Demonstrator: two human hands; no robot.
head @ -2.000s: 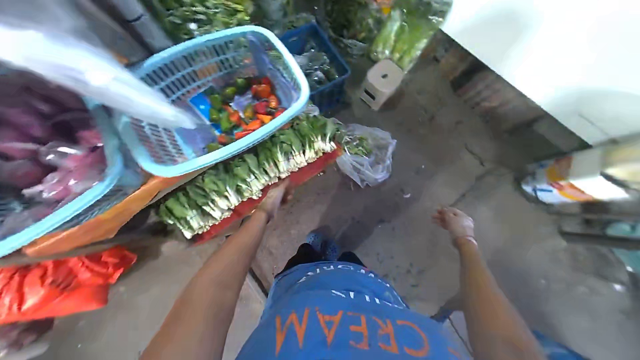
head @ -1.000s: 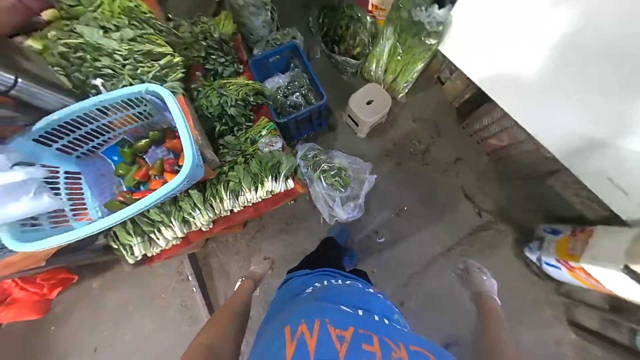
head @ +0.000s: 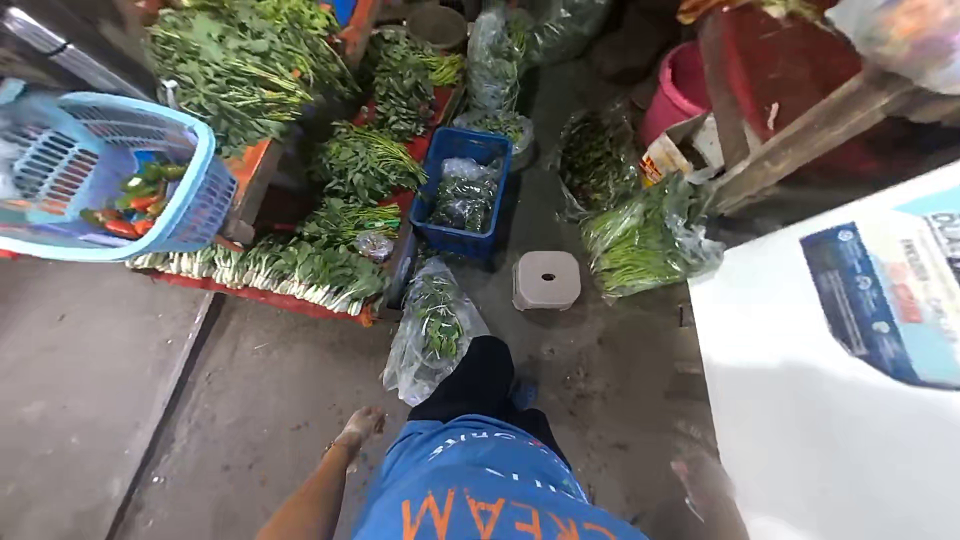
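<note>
My left hand [head: 363, 424] hangs at my left side over the concrete floor and holds nothing that I can see; its fingers are partly curled. At the lower right, my right hand [head: 697, 472] is badly blurred beside the white surface [head: 795, 420]. A clear plastic bag of leafy greens [head: 439, 330] lies on the floor just ahead of my dark-clad leg. To its left, bundles of white-stemmed greens [head: 300, 274] line the red-edged stand. Beyond the bag sits a blue plastic crate [head: 457, 236] with bagged greens inside.
A beige plastic stool [head: 547, 279] stands on the floor ahead. Bagged long green vegetables [head: 637, 240] lie right of it. A light-blue basket with peppers [head: 176, 217] is at the left. A pink bucket [head: 675, 90] and wooden beam [head: 802, 142] are at the upper right.
Two seconds ago my left hand was at the bundled greens on the stand's edge; now it hangs away from them. The view has shifted considerably, and the stool and crate are closer to the middle.
</note>
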